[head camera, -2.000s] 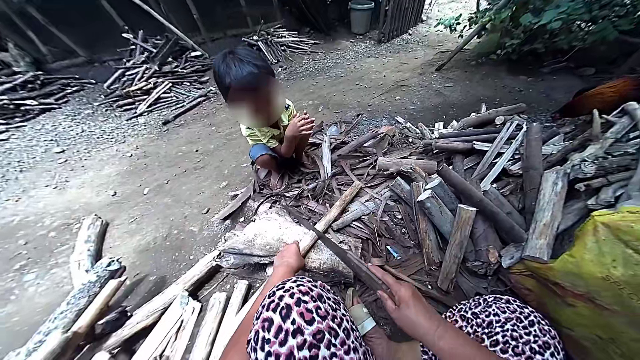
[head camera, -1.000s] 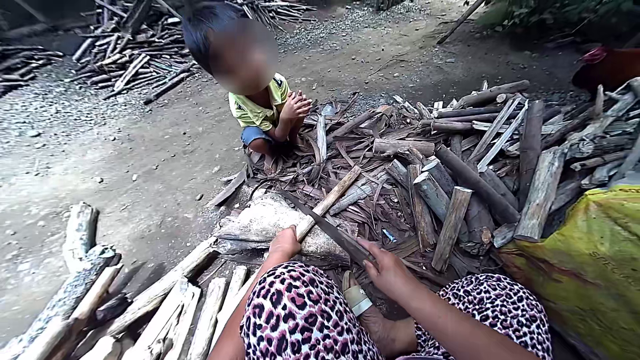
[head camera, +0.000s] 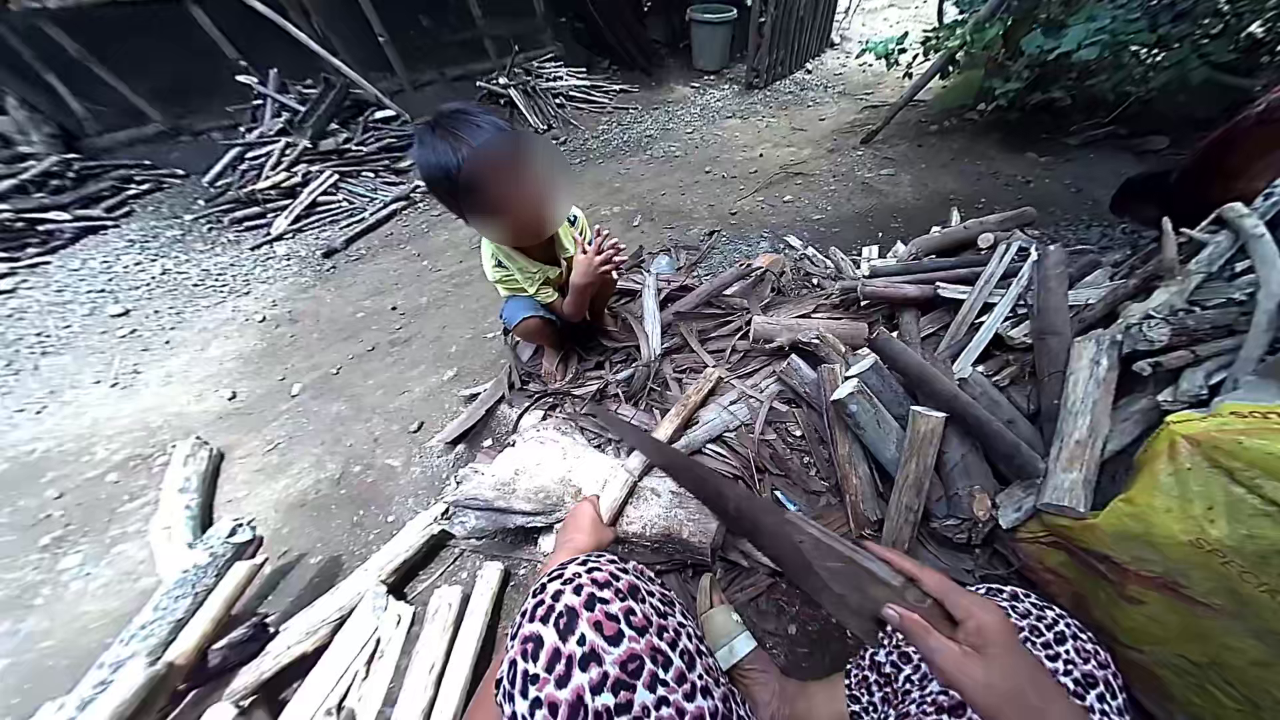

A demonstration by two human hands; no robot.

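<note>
My left hand (head camera: 582, 530) grips the near end of a split stick of wood (head camera: 668, 430), which slants away across a thick, pale log (head camera: 570, 475) on the ground. In my right hand (head camera: 950, 620) is a long, dark-bladed tool, perhaps a machete (head camera: 740, 505); its blade points up and to the left, and its far part passes over or against the stick. Whether blade and stick touch, I cannot tell. The tool's handle is mostly hidden by my fingers. Bark strips and chips (head camera: 720, 390) lie beyond the log.
A person (head camera: 540, 260) squats just past the log, hands together. Cut wood (head camera: 910, 470) is heaped at right beside a yellow sack (head camera: 1170, 540). Split pieces (head camera: 400, 640) lie at lower left. Farther back are stick piles (head camera: 300, 170) and a bucket (head camera: 711, 38).
The blade in my right hand spans more of the view, and that hand sits lower and farther right than a second ago. My left hand still holds the stick on the log.
</note>
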